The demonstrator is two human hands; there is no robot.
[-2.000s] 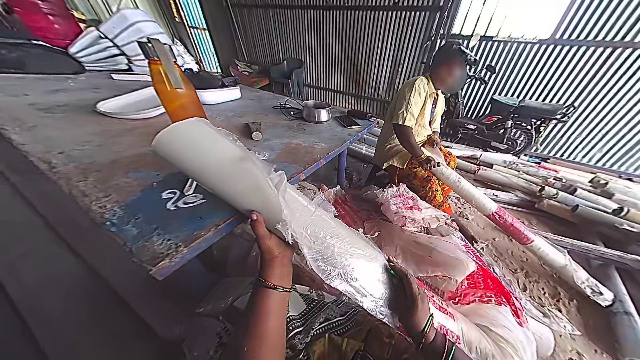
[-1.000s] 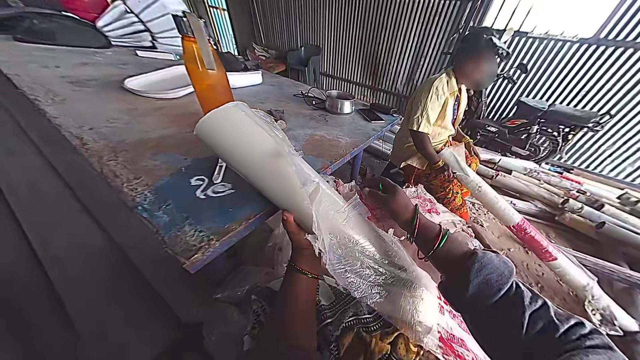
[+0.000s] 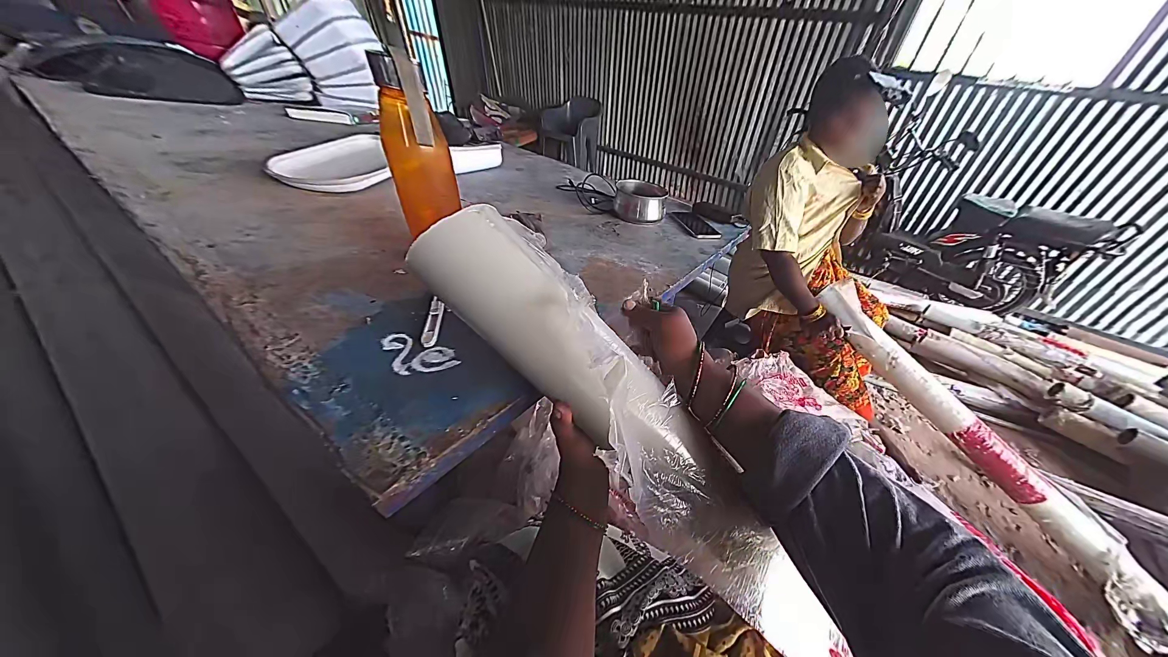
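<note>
A large white roll slants across the middle of the view, its upper end over the corner of a worn table. Clear plastic wrap covers its lower part and hangs loose along its right edge. My left hand grips the roll from below, near where the bare part meets the wrap. On the roll's right side, my right hand has its fingers closed on a bunched edge of the plastic. Its fingertips are partly hidden. The roll's lower end runs down past my sleeve.
The worn metal table holds an orange bottle, a white tray, a metal pot and a phone. Another person at the right holds a long wrapped roll. Several tubes and a motorcycle are behind.
My right hand has moved up along the roll's right side from its lower part. My left hand keeps its hold. The other person has raised one hand toward the face.
</note>
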